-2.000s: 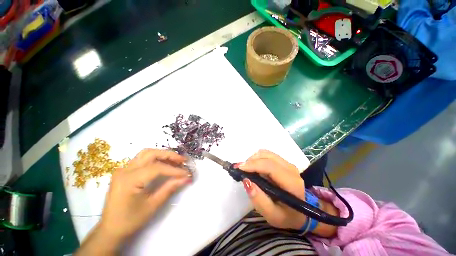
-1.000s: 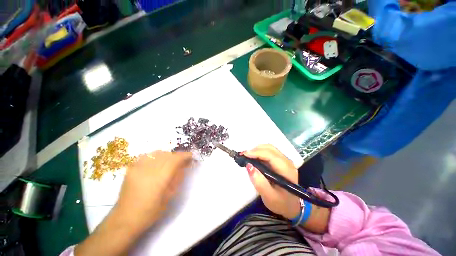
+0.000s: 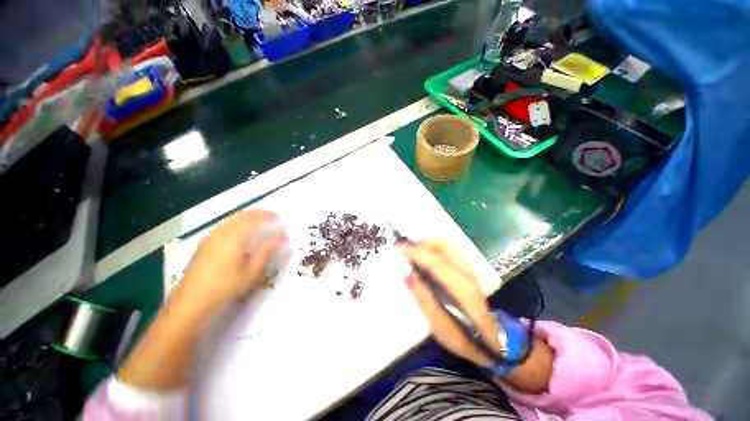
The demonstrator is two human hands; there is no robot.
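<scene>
The pile of small dark components lies mid-board on the white sheet, with one or two pieces just in front of it. My right hand holds the black soldering iron, its tip pointing up-left near the pile's right side. My left hand is blurred over the left of the sheet, above the gold-coloured pieces, which it mostly hides. Whether it holds anything cannot be seen.
A tan ring-shaped pot stands beyond the sheet. Behind it are a green tray of mixed items and a black fan. A solder spool is at left. A person in blue stands at right.
My left hand has moved left from the dark pile to the gold pieces. The iron's tip has moved off the pile to its right. The camera view has shifted.
</scene>
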